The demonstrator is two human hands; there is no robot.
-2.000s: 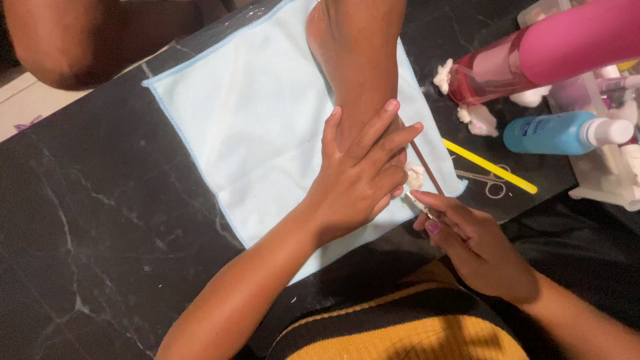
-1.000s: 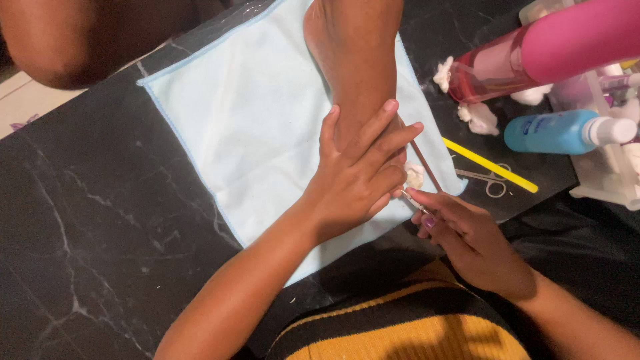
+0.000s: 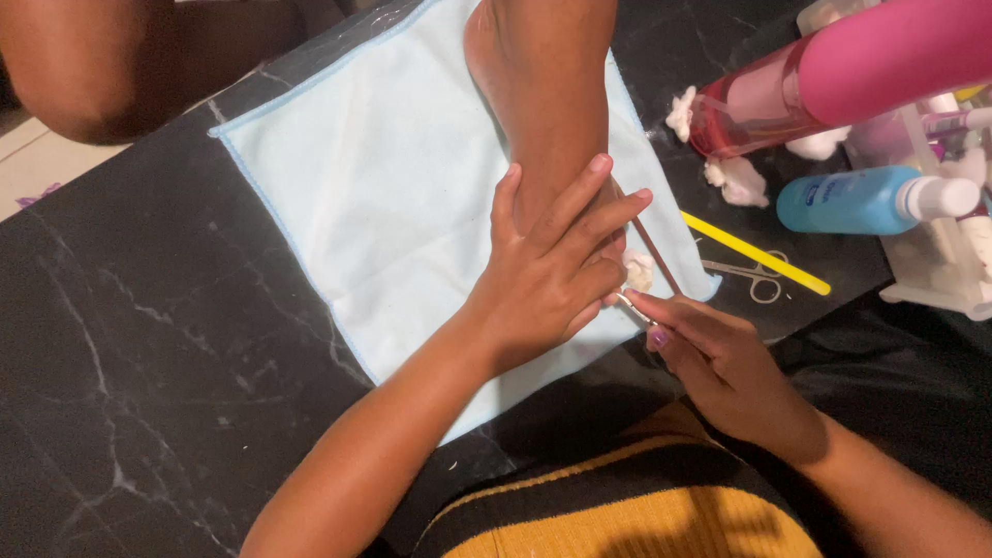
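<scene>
Another person's bare foot (image 3: pixel 542 116) rests on a light blue cloth (image 3: pixel 372 186). My left hand (image 3: pixel 550 263) lies over its front part with fingers spread, gripping near the toes, which it mostly hides. A small metal tool (image 3: pixel 637 308), apparently a nipper, is held in my right hand (image 3: pixel 713 356), its tip at a toe beside my left fingers. Just above the tip sits a piece of white cotton (image 3: pixel 638 271). A thin brown stick (image 3: pixel 655 256) lies on the cloth, its lower end by my right hand.
Scissors (image 3: pixel 744 271) and a yellow stick (image 3: pixel 759 254) lie on the black marbled table (image 3: pixel 155 310). At the right stand a pink bottle (image 3: pixel 868 70), a blue bottle (image 3: pixel 852 200) and a clear plastic container (image 3: pixel 938 267), with cotton pieces (image 3: pixel 736 182) nearby. Another person's knee (image 3: pixel 85 70) is at upper left.
My right hand with the metal tool has shifted slightly up and left, closer to the toes. The left hand stays on the foot.
</scene>
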